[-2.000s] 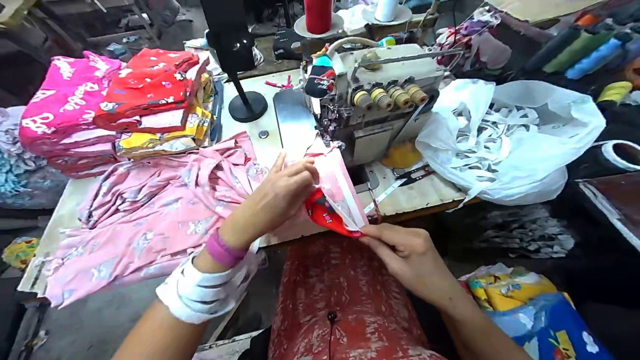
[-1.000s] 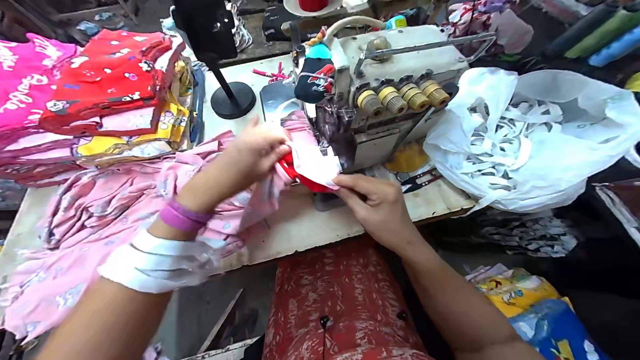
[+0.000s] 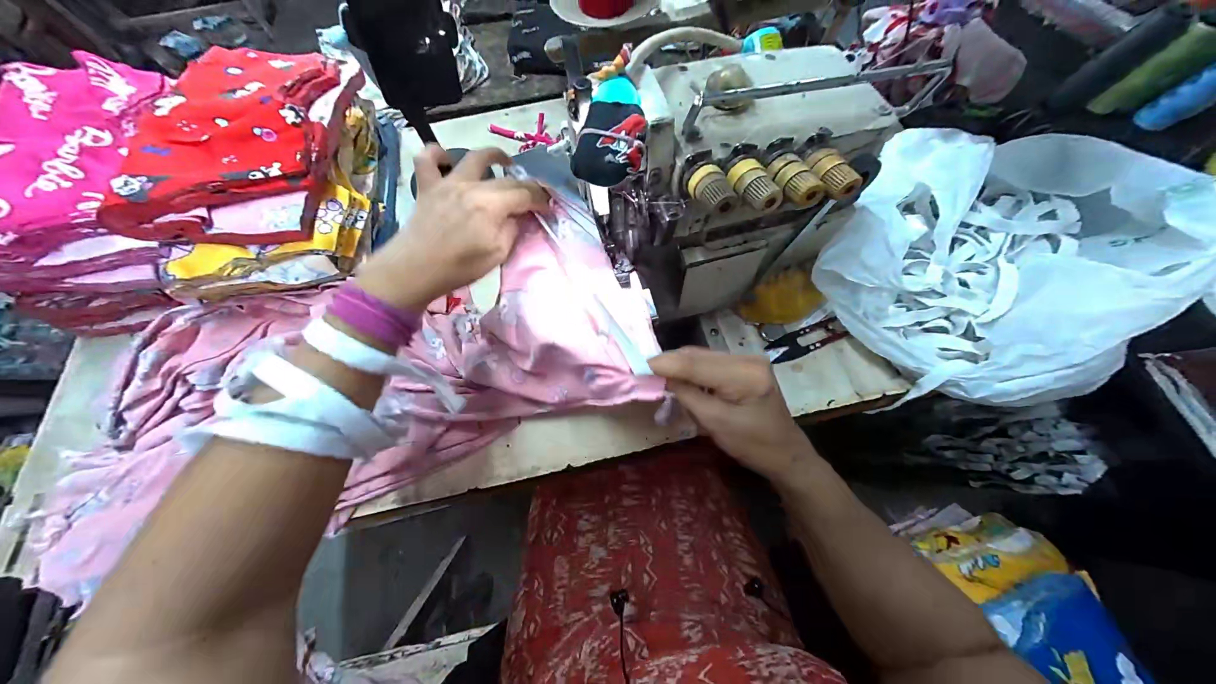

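Pink printed fabric point(image 3: 551, 313) is stretched between my two hands, just in front of the needle area of an overlock sewing machine point(image 3: 750, 161). My left hand point(image 3: 465, 218) grips its upper edge, fingers bent over the cloth. A purple band and loops of white elastic point(image 3: 294, 399) circle that wrist and forearm. At the lower right corner of the cloth, my right hand point(image 3: 722, 389) pinches the edge, where a white strip point(image 3: 617, 332) runs along it. More of the pink cloth lies heaped to the left on the table. A bit of red shows beneath my left hand.
Folded red garments point(image 3: 228, 133) and pink ones point(image 3: 57, 152) are stacked at the left. A black stand point(image 3: 404, 57) rises behind my left hand. At the right, a white plastic bag point(image 3: 1073, 313) holds white strips. Yellow and blue fabric point(image 3: 1035, 589) lies low at the right.
The red and white piece held between my hands earlier has given way to a spread of pink cloth. My left hand has moved up and away from my right hand.
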